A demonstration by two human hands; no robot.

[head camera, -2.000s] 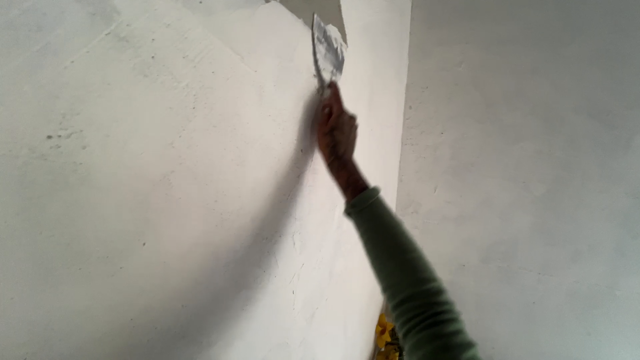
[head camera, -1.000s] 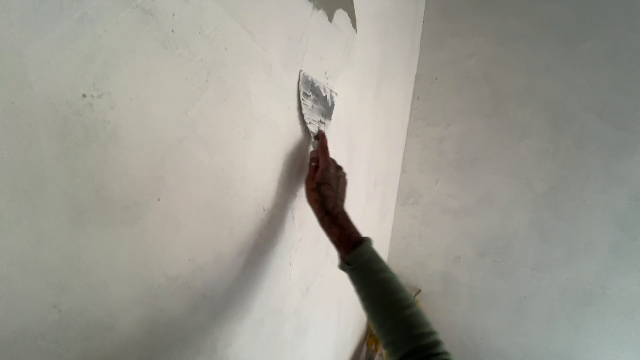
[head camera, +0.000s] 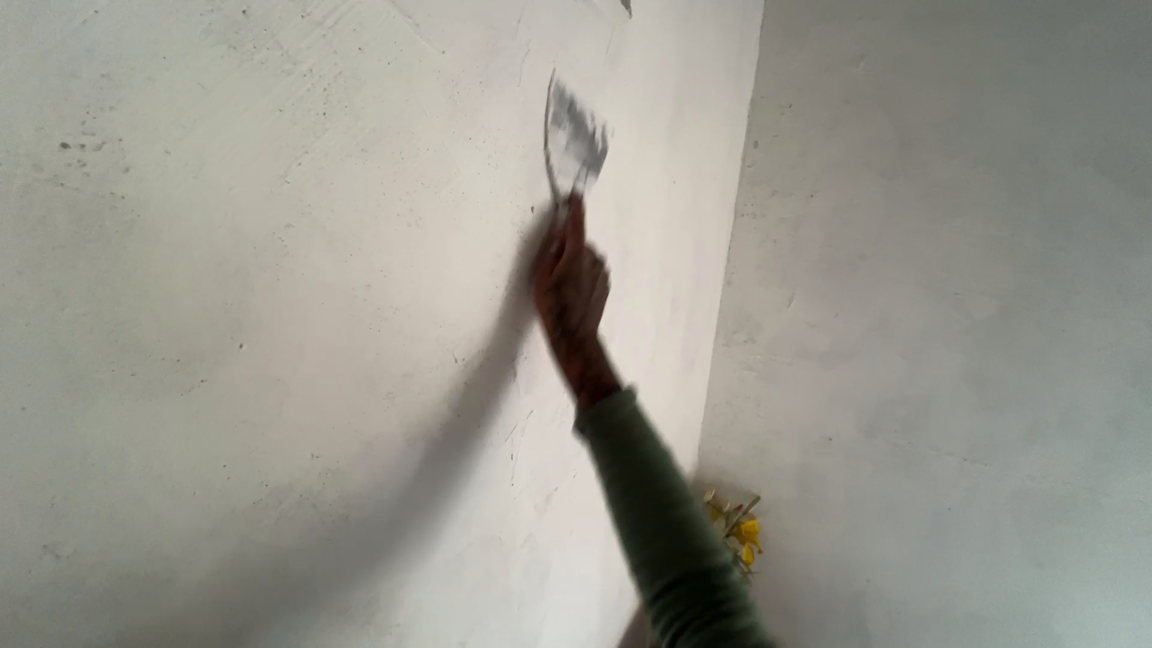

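Note:
My right hand (head camera: 573, 288), in a green sleeve, grips a putty knife (head camera: 576, 135) by its handle, which the fingers mostly hide. The broad metal blade points up and bears smears of white filler. It lies against or very close to the pale plastered wall (head camera: 315, 270); contact cannot be told for sure. A shadow of the arm falls on that wall, down to the left. At the top edge shows a small piece of a darker grey patch (head camera: 627, 7). My left hand is out of view.
A second wall (head camera: 945, 315) meets the first at a corner right of the hand. Low in that corner, partly behind the sleeve, are yellow flowers (head camera: 747, 531). The left wall has small pits and scratches.
My right hand has come down the wall with the putty knife from beside the grey patch, where it was two seconds ago. The view has shifted, and less of the patch shows.

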